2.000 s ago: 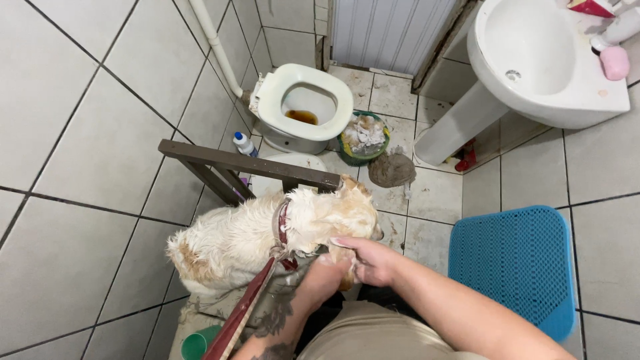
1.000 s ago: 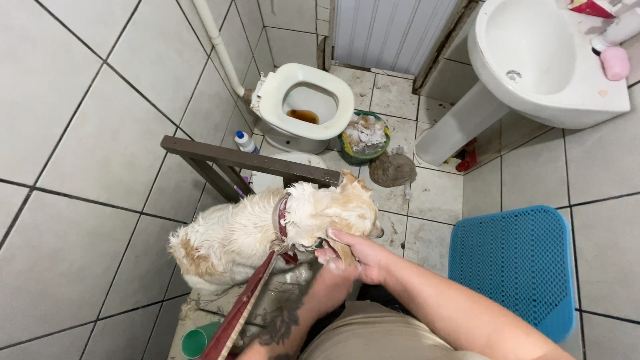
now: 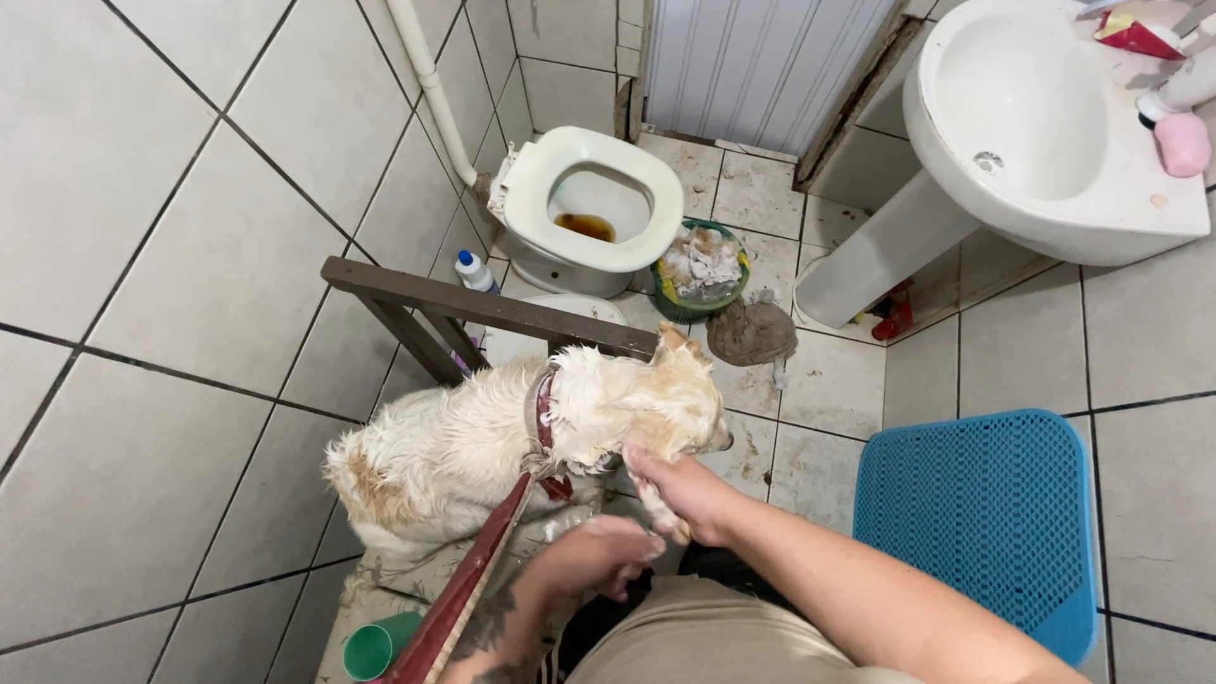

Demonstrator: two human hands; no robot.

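Note:
A wet white and tan dog (image 3: 456,451) sits on a tiled ledge, its head toward the right. It wears a red collar (image 3: 544,408), from which a red strap leash (image 3: 472,570) runs down past my left forearm. My right hand (image 3: 686,489) is closed around the dog's raised front leg (image 3: 657,508), just below its head. Just left of and below the paw is my left hand (image 3: 603,553), blurred, with fingers loosely curled and whitish lather on them; whether it touches the leg is unclear.
Behind the dog stands a dark metal frame (image 3: 475,306), near a toilet (image 3: 589,252) and a filled wastebasket (image 3: 698,309). A grey rag (image 3: 752,332) lies on the floor. At right are a pedestal sink (image 3: 1026,123) and blue plastic seat (image 3: 974,522). A green cup (image 3: 370,651) stands lower left.
The dog's front leg now shows below my right hand. My left hand has come away from beneath the dog's head, toward my body.

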